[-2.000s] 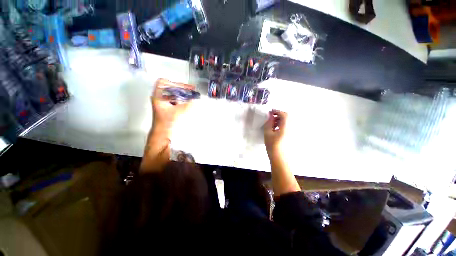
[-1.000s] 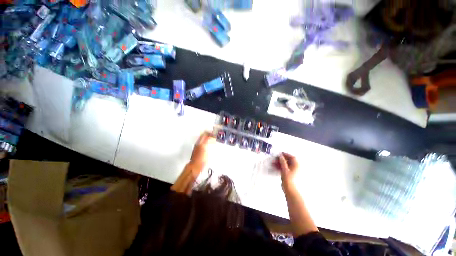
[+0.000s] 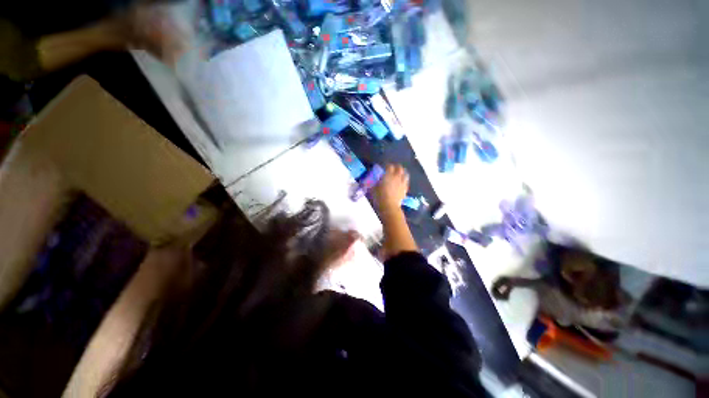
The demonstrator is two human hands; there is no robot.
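My right hand [image 3: 391, 186] is over the black strip, its fingers at or against a purple-card cable pack [image 3: 367, 183] at the white tabletop's edge; I cannot tell if it grips the pack. My left hand [image 3: 339, 246] is blurred and partly hidden by hair, low over the white tabletop; its fingers and anything in them cannot be made out. A light-blue-card pack [image 3: 347, 158] lies just beyond the purple one. The tray of black-card packs cannot be seen.
A large pile of blue-card packs [image 3: 350, 50] lies at the top, beside a white board [image 3: 253, 89]. More blue packs [image 3: 470, 109] lie beyond the black strip [image 3: 486, 299]. An open brown carton [image 3: 117, 159] is at left. Another person's blurred arm [image 3: 85, 43] reaches in at top left.
The view has swung left towards the pile and carton. My right hand has moved from the tray to the purple pack. The tray has gone from sight, and another person's arm has appeared.
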